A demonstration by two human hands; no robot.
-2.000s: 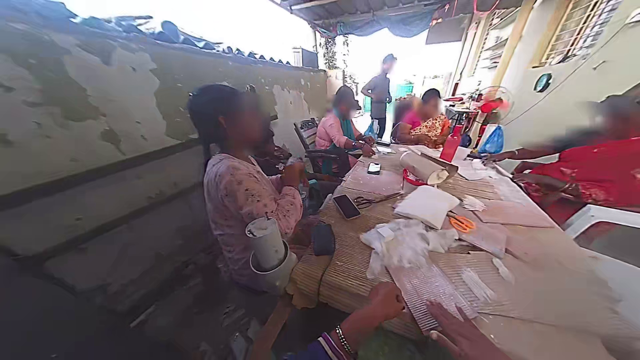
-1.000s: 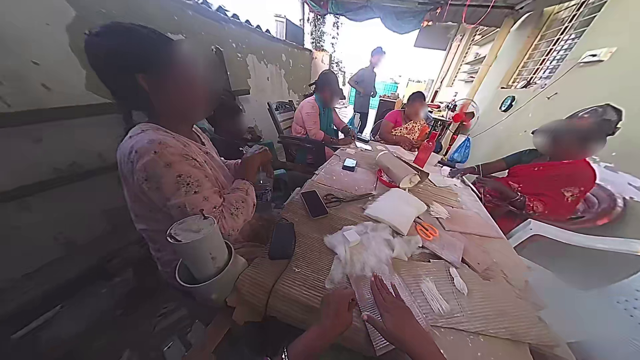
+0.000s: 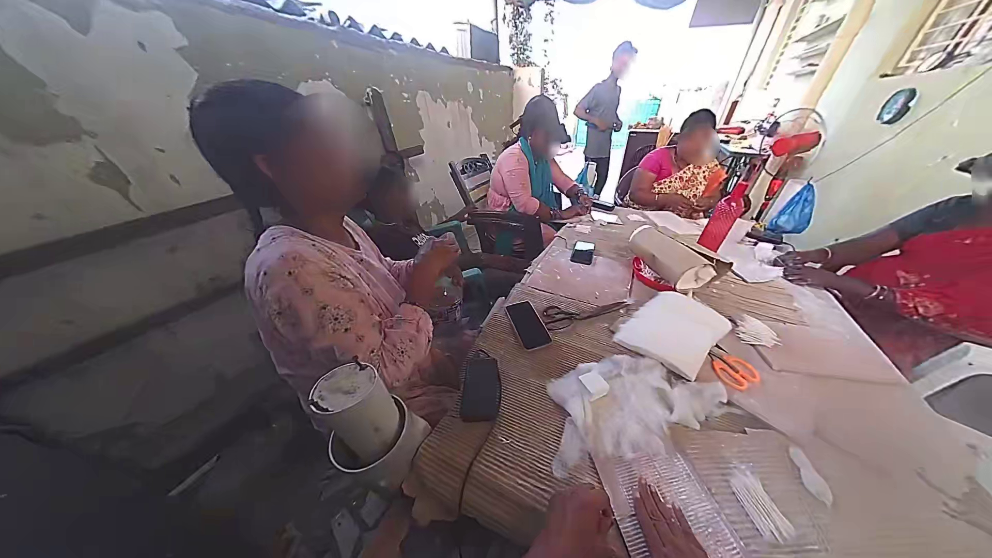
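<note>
At the bottom edge, my left hand [image 3: 575, 523] rests with curled fingers beside a clear ribbed plastic sheet [image 3: 674, 496]; whether it pinches anything is unclear. Flat on that sheet lies my right hand [image 3: 665, 523], its fingers extended. Just beyond both hands spreads a heap of white cotton wool [image 3: 620, 403] with a small white block [image 3: 594, 385] on it. To the right, thin white cotton wicks [image 3: 761, 504] lie in a bundle near a larger wisp [image 3: 811, 476]. Farther back are a folded white cotton pad [image 3: 673, 332] and orange-handled scissors [image 3: 735, 372].
Corrugated cardboard [image 3: 511, 457] covers the table. On it lie a phone [image 3: 528, 325], a dark case [image 3: 480, 389], metal scissors [image 3: 581, 312] and a paper-wrapped roll [image 3: 673, 257]. Grey pipes [image 3: 372, 434] stand at the left edge. Several people sit around the table; one person stands behind.
The view has swung. My right hand stays flat on the ribbed sheet, and my left hand stays beside it. The person at the left keeps their hands raised near their chest.
</note>
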